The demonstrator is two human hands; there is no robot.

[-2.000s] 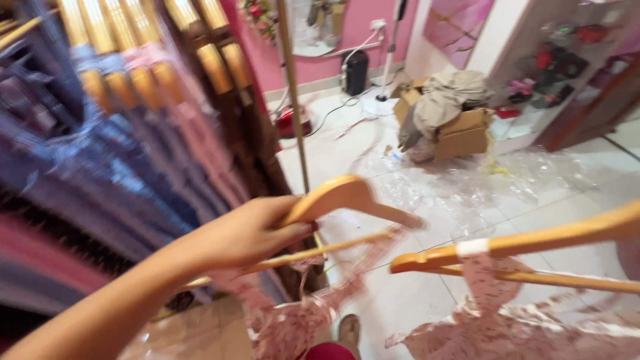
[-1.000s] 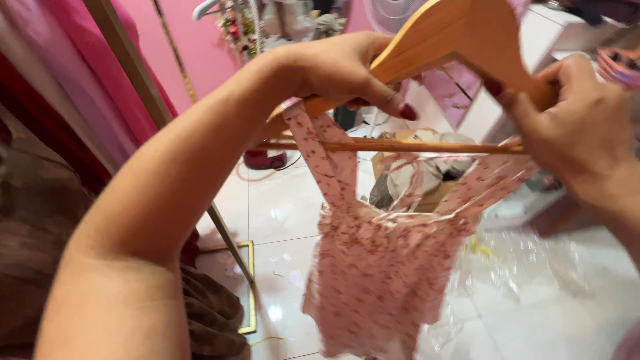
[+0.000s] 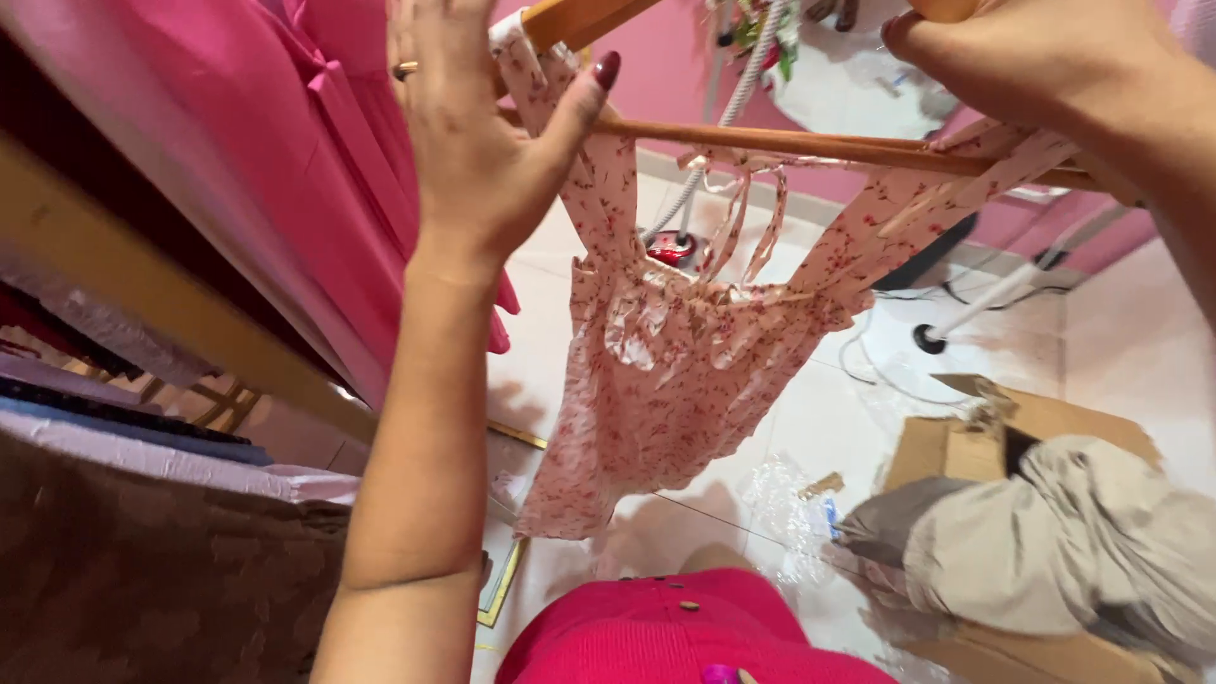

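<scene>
A pink floral top with ruffled edges and thin ties hangs by its wide straps from a wooden clothes hanger. At the hanger's left end, beside one strap, my left hand is raised with its thumb apart from the fingers; the hanger's end is partly hidden there. My right hand is at the upper right, its thumb against the upper wood of the hanger. The other strap hangs just below that hand. The hanger's hook and most of my right fingers are out of view.
Bright pink garments hang on the left beside a gold-coloured rack post. Dark brown fabric lies lower left. A cardboard box with beige cloth sits at the lower right, near clear plastic wrap and a white stand.
The floral top, still on its hanger, now hangs nearer the middle of the view. My left hand has gone from gripping the hanger to spread beside its end. The view has turned.
</scene>
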